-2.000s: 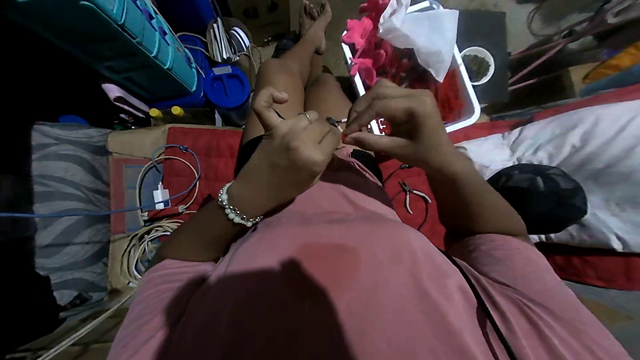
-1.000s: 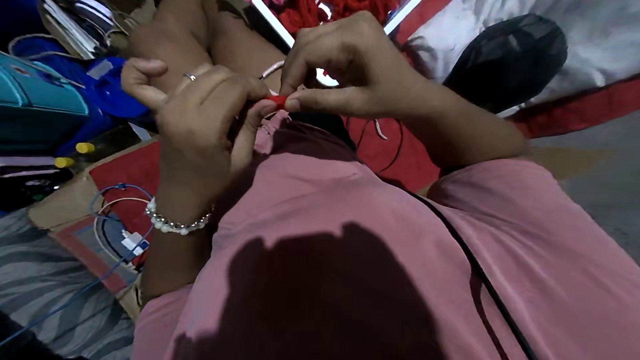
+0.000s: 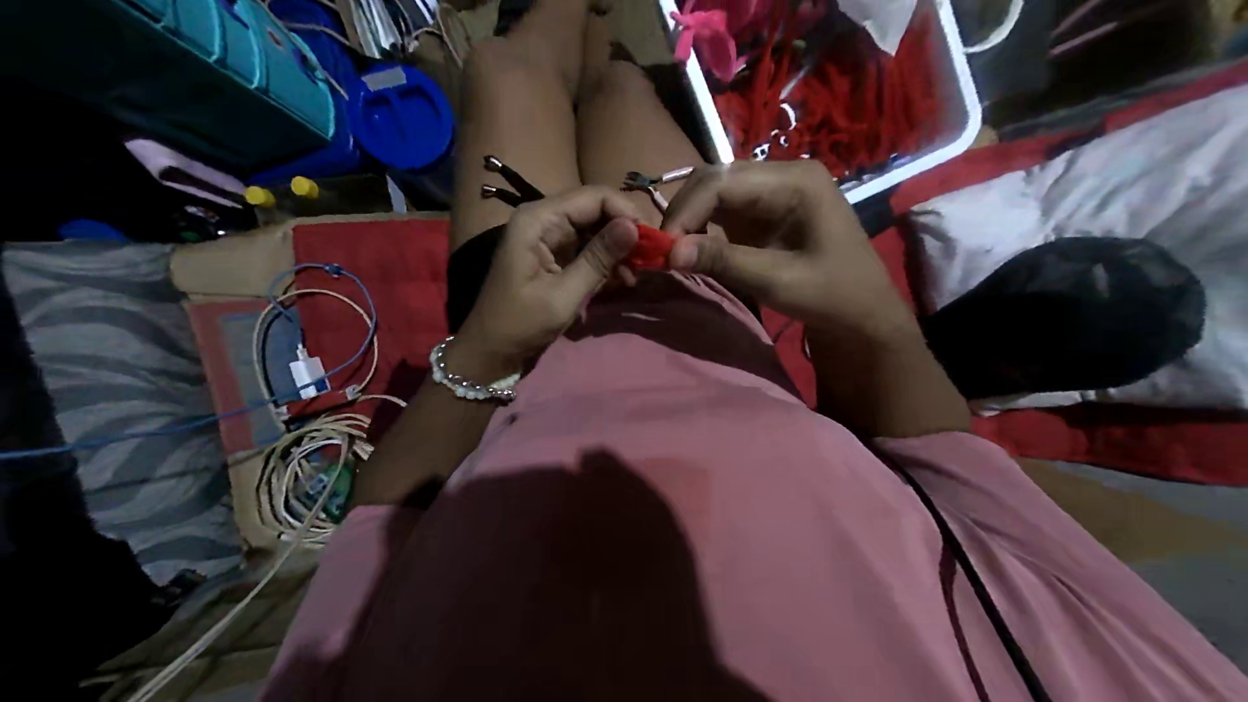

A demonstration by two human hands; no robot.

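My left hand (image 3: pixel 556 263) and my right hand (image 3: pixel 770 234) meet above my lap, and both pinch a small soft red piece (image 3: pixel 651 248) between thumb and fingers. Its exact kind cannot be told. Just beyond my right fingers, the jaws of small pliers (image 3: pixel 643 182) with pale handles show over my thigh; the rest is partly hidden by the hand. Dark cord ends with metal tips (image 3: pixel 509 180) lie over my other thigh, beside my left hand. A white-rimmed tray (image 3: pixel 960 136) ahead on the right holds many red strips and pink flower-like pieces (image 3: pixel 710 41).
Coiled cables (image 3: pixel 312 478) and a white charger plug (image 3: pixel 307 372) lie at the left on red cloth and cardboard. A blue lidded container (image 3: pixel 402 117) stands beside a teal case (image 3: pixel 263 88). On the right, a black rounded object (image 3: pixel 1072 312) rests on a white pillow (image 3: pixel 1150 195).
The view has shifted between frames. Two seconds ago small pliers lay on the red cloth right of my lap; pliers now show near my right fingers. The red piece stays between both hands since a second ago.
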